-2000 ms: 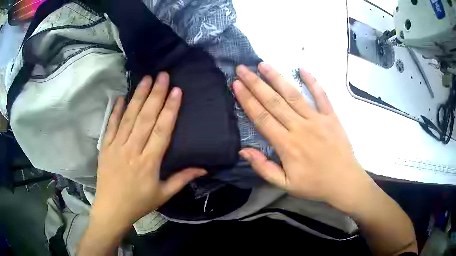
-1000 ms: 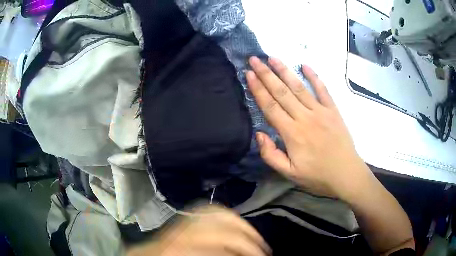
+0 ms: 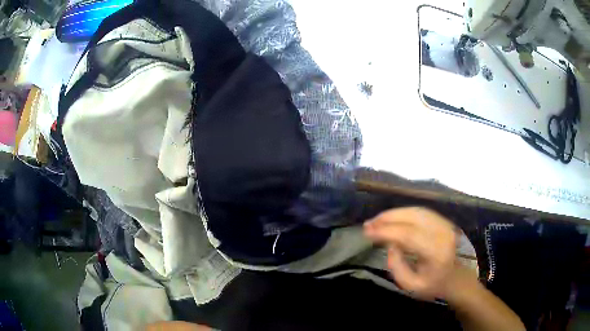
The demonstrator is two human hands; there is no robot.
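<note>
The garment's off-white wrong side [image 3: 116, 142] lies at the left and hangs over the table's front edge. A rounded black panel [image 3: 249, 136] lies flat in the middle, with a frayed seam along its left side and a pale thread end near its bottom. Blue-grey leaf-print fabric [image 3: 333, 123] shows along its right side. My right hand [image 3: 417, 252] is off the table, fingers curled, at the off-white cloth edge below the black panel; whether it pinches the cloth is unclear. Only a sliver of my left hand [image 3: 178, 326] shows at the bottom edge.
The sewing machine head [image 3: 530, 22] is at the upper right, above its bed plate [image 3: 446, 84]. A thin silver tool [image 3: 517, 74] and black scissors [image 3: 563, 126] lie on the white table [image 3: 401, 142]. A shiny blue object [image 3: 94, 22] is at the upper left.
My right hand has left the leaf-print fabric and moved down to the garment's lower edge, its fingers now curled. My left hand has left the black panel and dropped almost out of view.
</note>
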